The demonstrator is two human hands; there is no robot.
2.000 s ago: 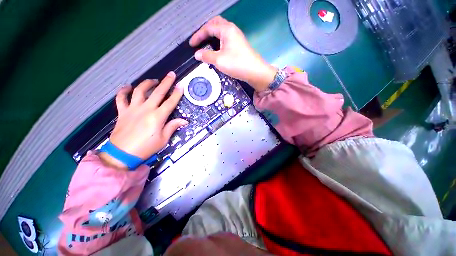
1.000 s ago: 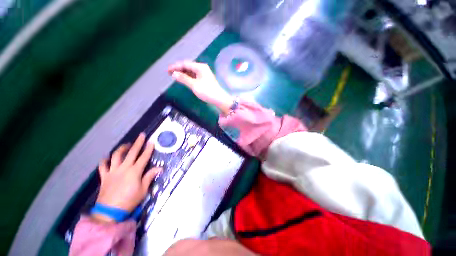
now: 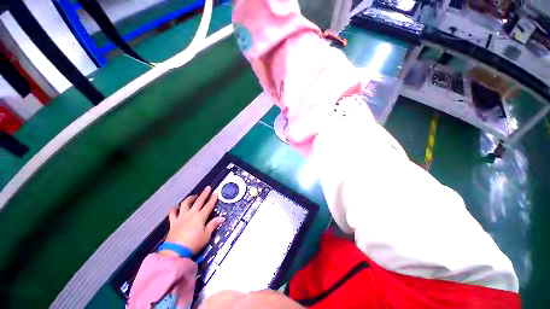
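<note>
The open laptop base lies tilted on the green bench mat, its silver-white plate towards me. A cooling fan with a white housing and dark round rotor sits at its upper end. A yellow round dot is beside the fan. The motherboard shows next to my hand. My left hand, with a blue wrist band, rests spread on the laptop beside the fan. My right arm reaches far forward to the top of the view; my right hand is cut off by the edge.
A grey ribbed strip runs along the bench beyond the laptop. The tape roll is mostly hidden behind my right sleeve. Shelves with equipment stand at the upper right. A blue frame is at the upper left. A yellow line marks the floor.
My right hand has left the laptop's upper corner and moved forward out of view, with the arm stretched out. My left hand stays on the laptop. The camera view has tilted up.
</note>
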